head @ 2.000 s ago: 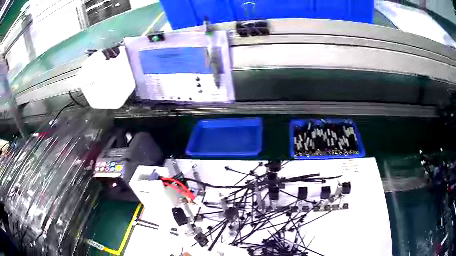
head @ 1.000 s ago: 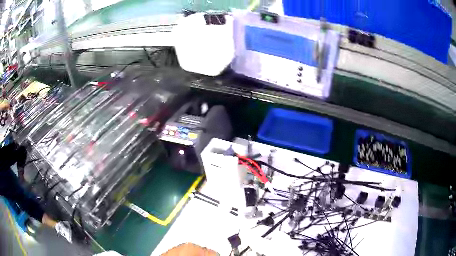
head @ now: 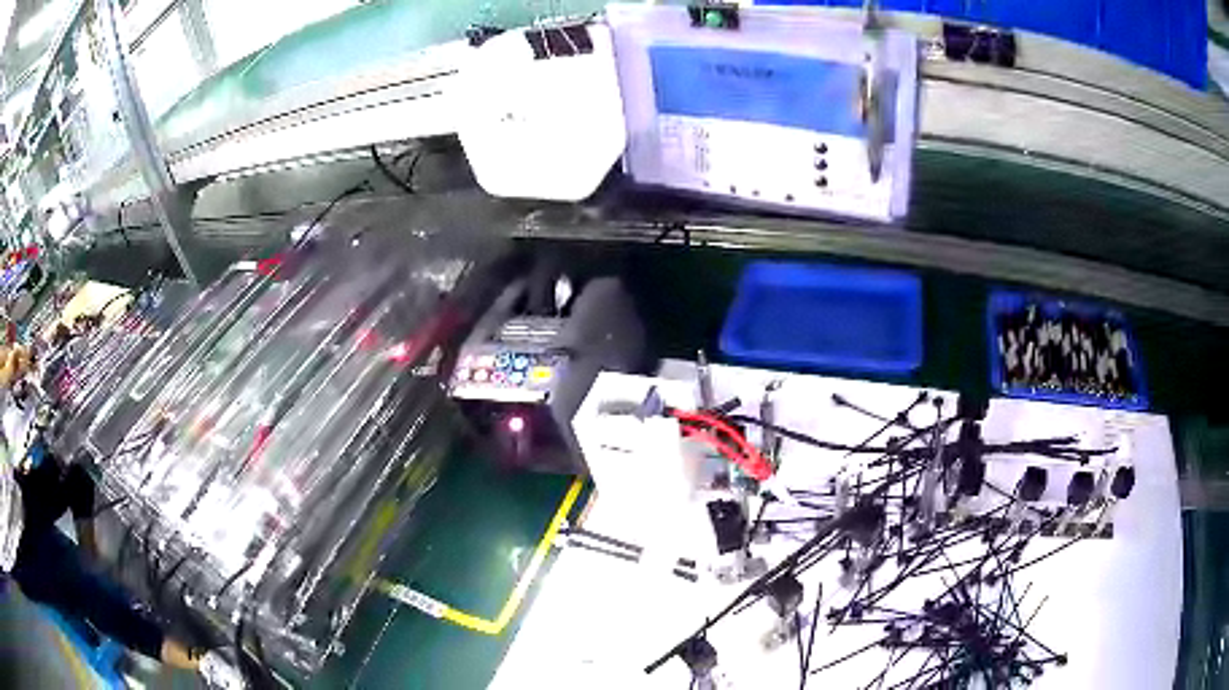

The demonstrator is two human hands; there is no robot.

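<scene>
Thin black cabled parts with small black blocks (head: 943, 620) lie in a loose pile on the white sheet (head: 1125, 593). Some cables and blocks reach toward the front edge. A small white fixture (head: 634, 445) stands at the sheet's left side, with red leads (head: 728, 442) curving from its top and metal pieces beside it. A dark grey device (head: 519, 378) with coloured buttons and a lit red spot stands left of it. Neither my left hand nor my right hand can be made out.
A blue tray without visible contents (head: 822, 317) and a tray of small silver-and-black parts (head: 1067, 348) lie behind the sheet. Clear plastic blister trays (head: 256, 445) are stacked left. Another person's sleeve (head: 88, 593) shows lower left. An instruction sheet (head: 762, 115) hangs above.
The view has swung left, bringing the blister trays and another person further into view. A skin-coloured patch at the bottom edge one second ago is gone. Black blocks and a cable now extend across the sheet's front.
</scene>
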